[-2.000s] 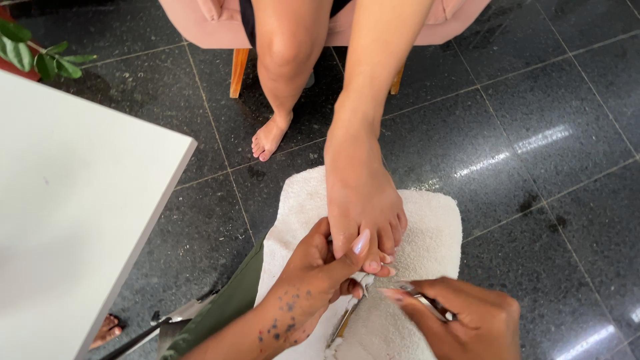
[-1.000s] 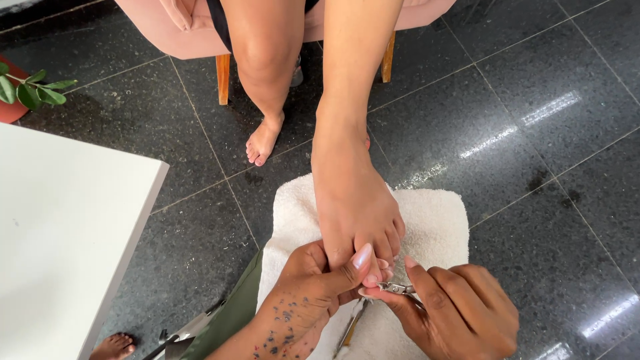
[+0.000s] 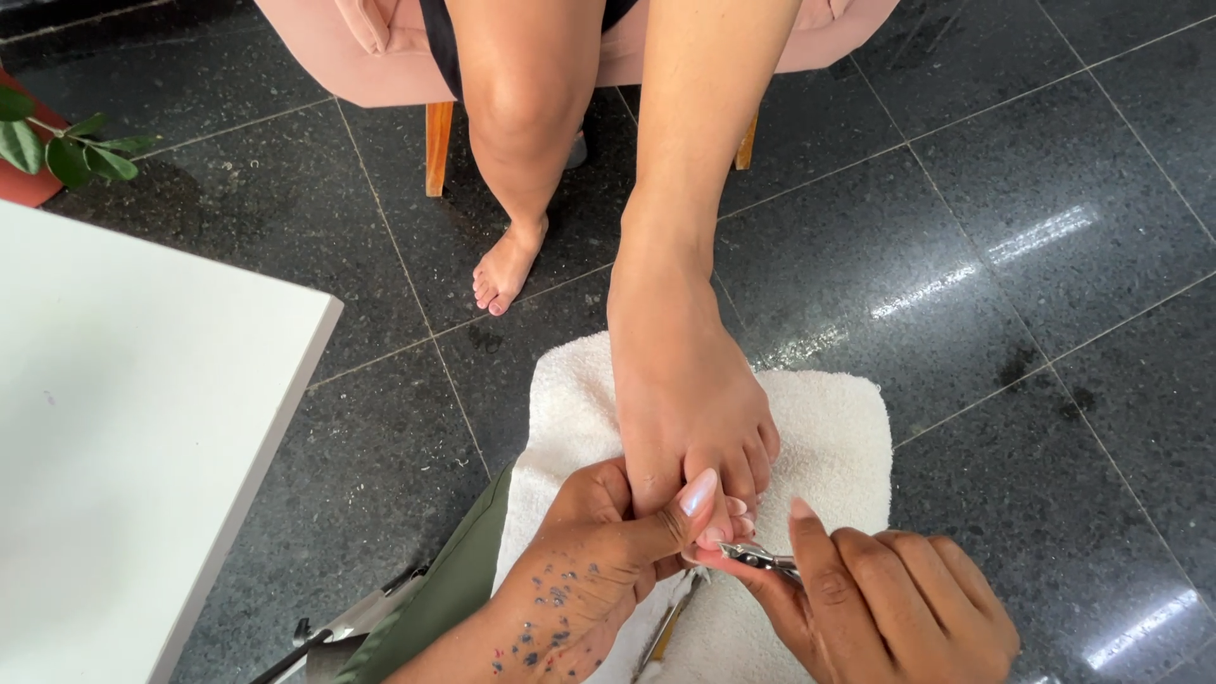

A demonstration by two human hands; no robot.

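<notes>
My left hand grips the toes of another person's bare foot, thumb laid over the second toe. Color smudges mark the back of this hand. My right hand is closed on a metal cuticle nipper, whose tip touches or nearly touches the nail of that toe. Under the foot lies a white terry towel. A slim metal tool, partly gold-toned, rests on the towel below my left hand; part of it is hidden.
A white tabletop juts in at the left. Beyond are a pink chair with wooden legs, the person's other bare foot on dark floor tiles, and a potted plant. Green fabric shows beside the towel.
Since two seconds ago, my right hand has brought the nipper from beside the toes up to the toe held by my left hand. The left hand keeps its hold.
</notes>
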